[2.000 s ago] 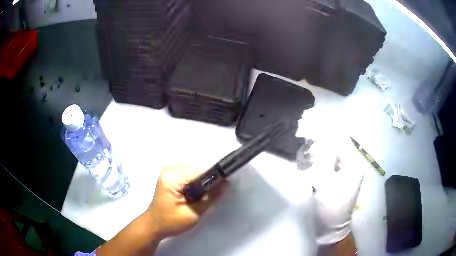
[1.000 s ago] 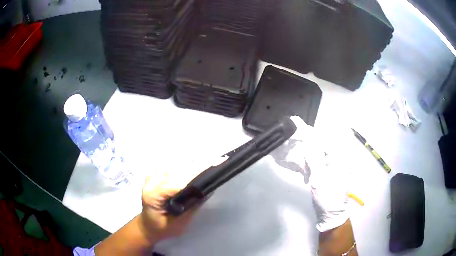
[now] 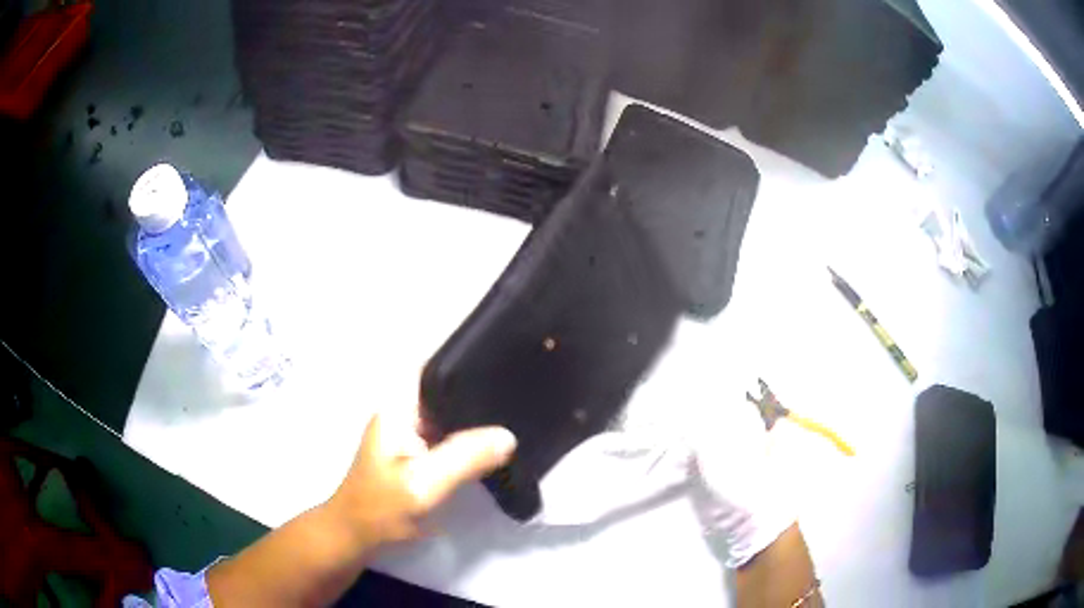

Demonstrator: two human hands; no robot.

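My bare left hand grips a black tablet case by its near left corner, thumb on its flat face. The case is tilted above the white tabletop, with small holes showing. My gloved right hand is at the case's right side with a white cloth; glare hides its fingers, and cloth and glove blend together. A second black case lies flat beyond, partly covered by the held one. Nippers with yellow-orange handles lie right of the glove.
A clear bottle with a white cap stands at the left. Tall stacks of black cases fill the far edge. A thin yellow-green pen or knife, a dark pouch and crumpled white scraps lie at the right. A red stool is lower left.
The held case has turned from edge-on to showing its broad face. The gloved hand has shifted slightly left and down, and the nippers are now uncovered. The view has shifted slightly.
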